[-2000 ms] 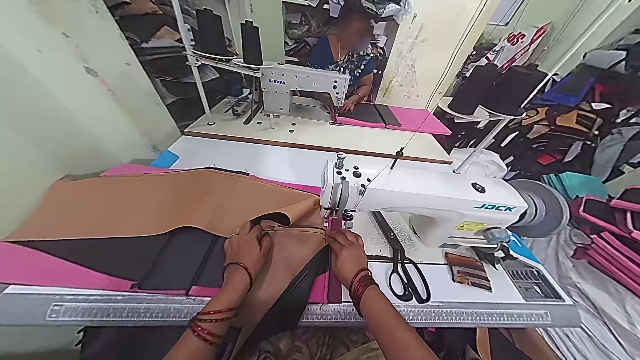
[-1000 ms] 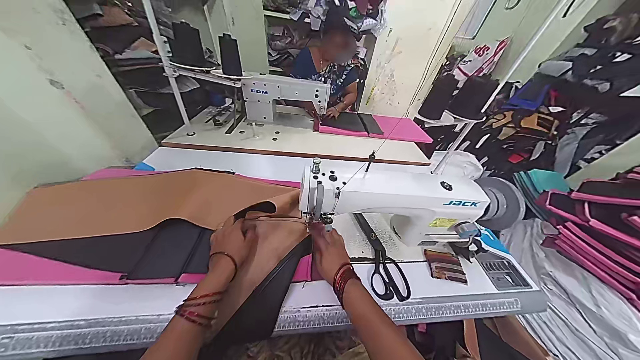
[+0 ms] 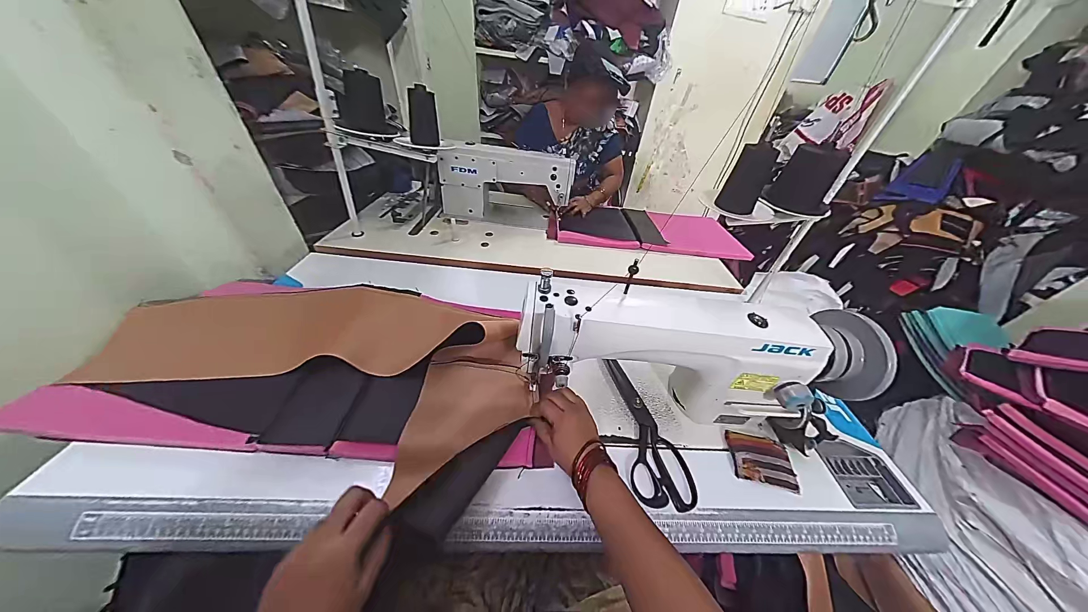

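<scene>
My left hand (image 3: 336, 548) pinches the lower edge of a tan and black fabric panel (image 3: 450, 408) at the table's front edge. Beside the needle of the white Jack sewing machine (image 3: 680, 340), my right hand (image 3: 565, 425) presses the panel's edge, its fingers on the fabric close to the presser foot (image 3: 535, 382). The tan material spreads left over black and pink pieces (image 3: 153, 416), with a fold that shows its dark underside. Black-handled scissors (image 3: 650, 442) lie just right of my right hand.
A ruler strip (image 3: 680, 533) runs along the table's front edge. A striped patterned pouch (image 3: 762, 461) lies near the control panel (image 3: 871, 480). Opposite, a person (image 3: 586, 136) works at another sewing machine (image 3: 506, 178). Pink and black pieces (image 3: 1028, 425) are piled at the right.
My left hand has moved from beside the needle down to the panel's lower edge at the table front. My right hand stays by the presser foot.
</scene>
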